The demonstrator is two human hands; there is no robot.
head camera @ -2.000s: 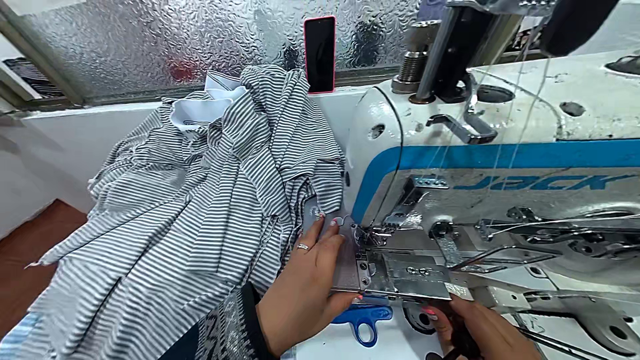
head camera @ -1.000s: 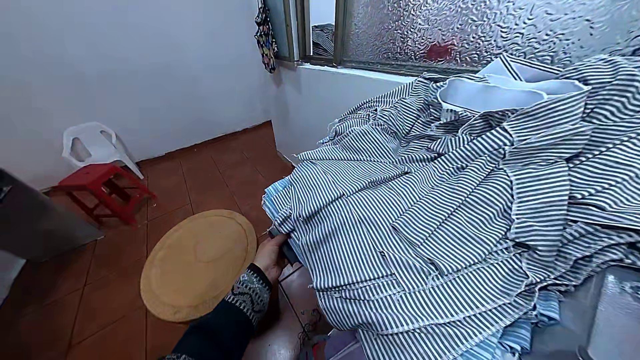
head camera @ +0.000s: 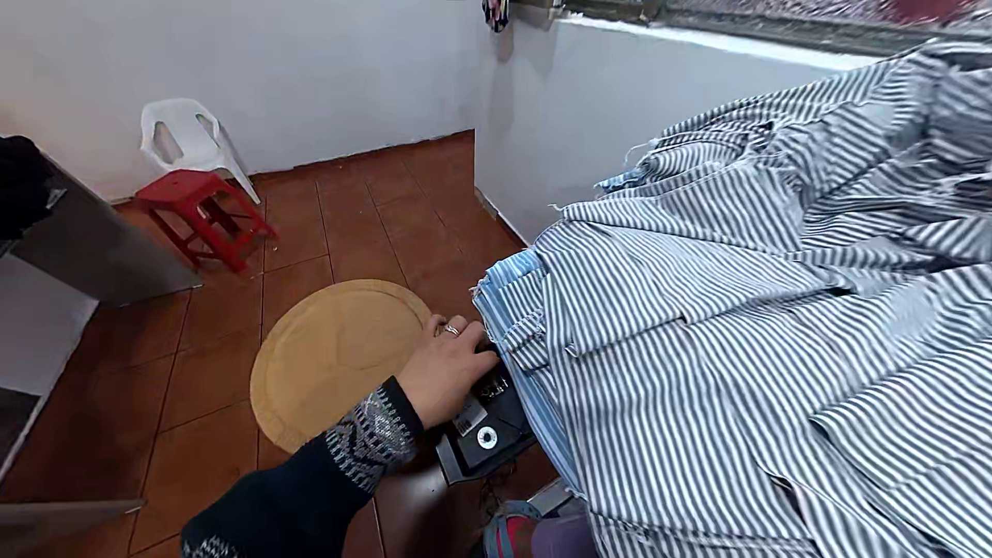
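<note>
My left hand (head camera: 449, 368), with a ring on one finger, reaches to the edge of a black tray-like drawer (head camera: 496, 430) under the table's left side. Its fingertips go into or behind the drawer's far part, so what they touch is hidden. In the drawer lie a white round metal piece (head camera: 487, 438), some small metal parts (head camera: 494, 386) and a label. Just right of the hand hangs blue striped fabric (head camera: 515, 310), below a large heap of grey-and-white striped fabric (head camera: 697, 349). My right hand is out of view.
A round wooden top (head camera: 337, 356) stands left of my hand above the tiled floor (head camera: 217, 349). Farther back are a red plastic stool (head camera: 194, 205) and a white plastic chair (head camera: 186, 139). A low wall (head camera: 573, 116) runs behind the fabric. A foot in a sandal (head camera: 515, 531) shows below.
The view has swung left from the sewing machine. My left hand has left the machine's needle area and is at the drawer at the table's left edge.
</note>
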